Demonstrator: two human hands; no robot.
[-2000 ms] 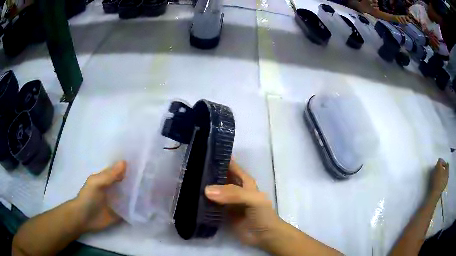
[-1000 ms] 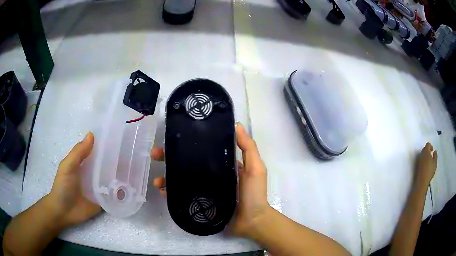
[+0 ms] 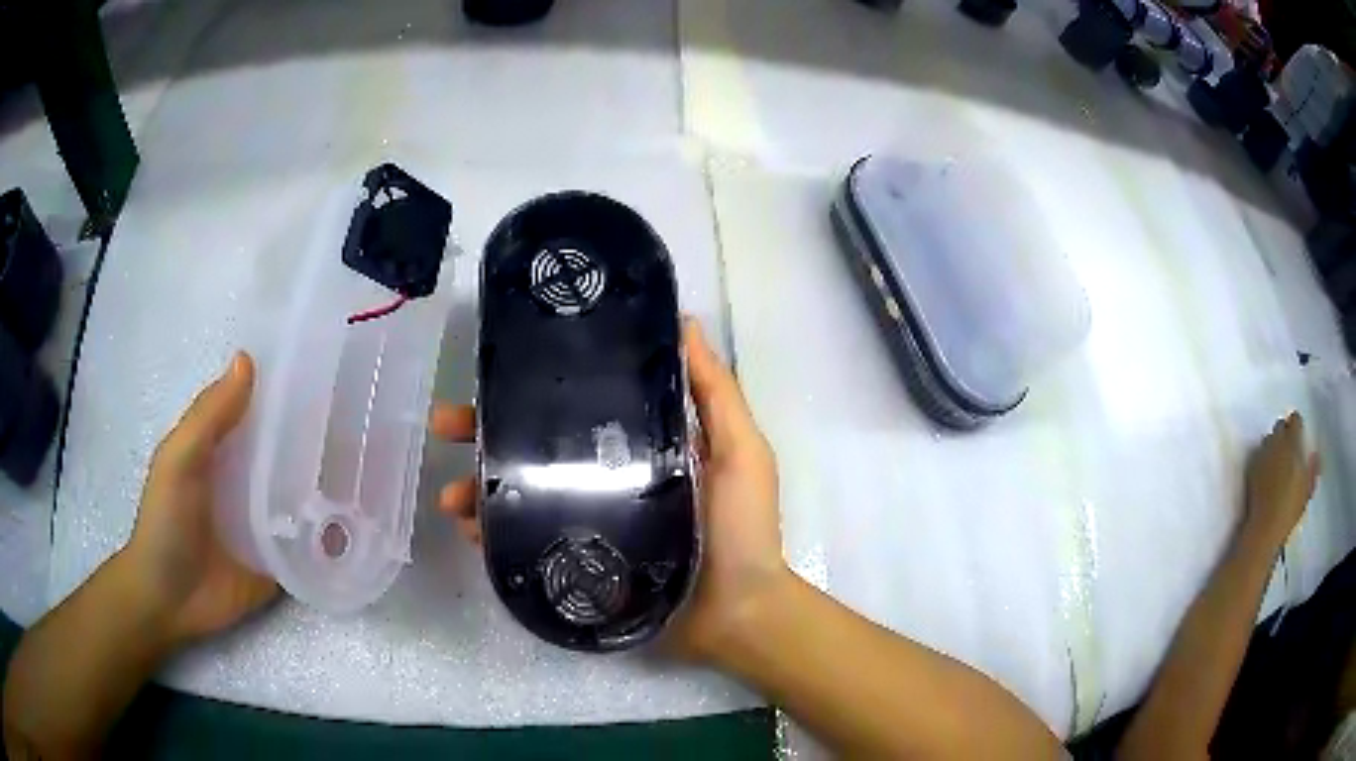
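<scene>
My left hand [image 3: 194, 513] holds the translucent tank body [image 3: 345, 431] by its left side, with the open inside facing up and a round hole at the near end. The black cooling fan [image 3: 399, 231] sits at the tank's far end, with a red lead wire [image 3: 378, 311] beside it. My right hand [image 3: 729, 506] holds the black base housing [image 3: 580, 394] from its right side, its fingertips showing past the left edge. The base's inside faces me, with a round slotted grille near each end. The tank and base are side by side, apart.
A joined unit [image 3: 974, 283], frosted on black, lies on the white foam sheet [image 3: 773, 104] to the right. Another person's arm [image 3: 1264, 520] rests at the right edge. Black housings [image 3: 23, 357] stand at far left beside the green post [image 3: 82, 112]. More parts lie far right.
The base has turned from standing on edge beside the tank to facing me with its open inside. A band of glare now crosses it. The view has shifted, moving the table items upward.
</scene>
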